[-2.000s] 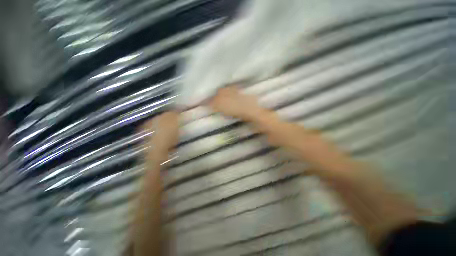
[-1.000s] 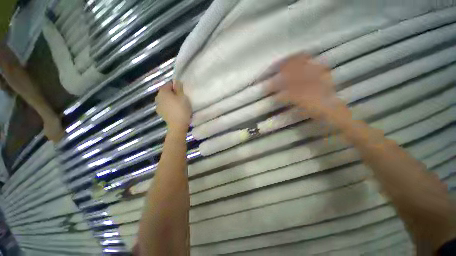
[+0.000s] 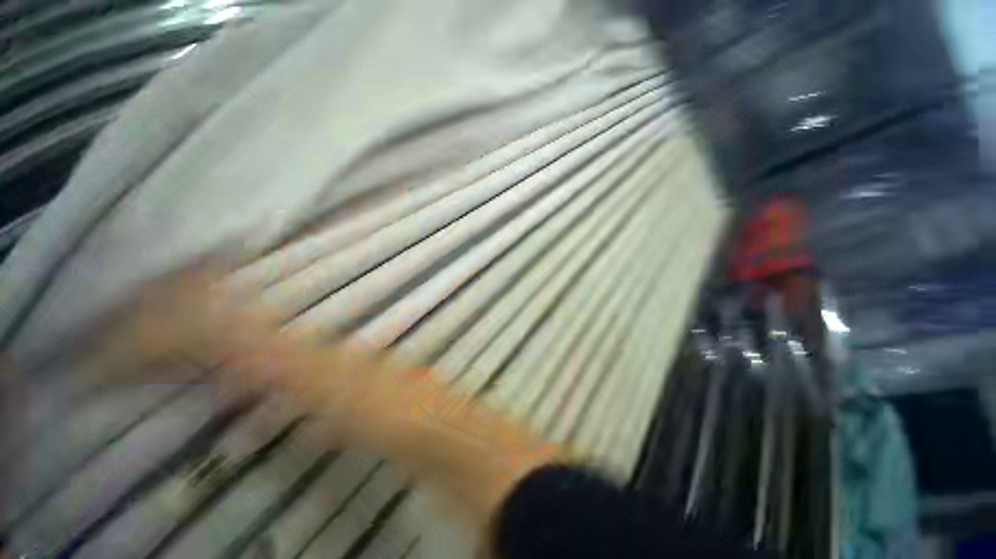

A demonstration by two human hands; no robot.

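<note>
Pale beige cloth lies loose with soft folds over the upper left and middle of the rack. Long narrow covered ridges run side by side from lower left to upper right. My right hand is over the cloth's lower left part, strongly blurred; whether its fingers grip cloth cannot be told. The right forearm and dark sleeve reach in from the bottom. A small dark fastener shows blurred among the ridges below the hand. My left hand is not clearly in view.
Bare shiny tubes show at the upper left. More metal tubes stand at the lower right. A red item is beyond the rack's right edge. Blue-green cloth hangs at the lower right. The dark background is blurred.
The view has swung to the right, showing the rack's far end and the red item. My left hand, earlier holding the cloth's edge, has left clear view. My right hand now appears farther left in the picture.
</note>
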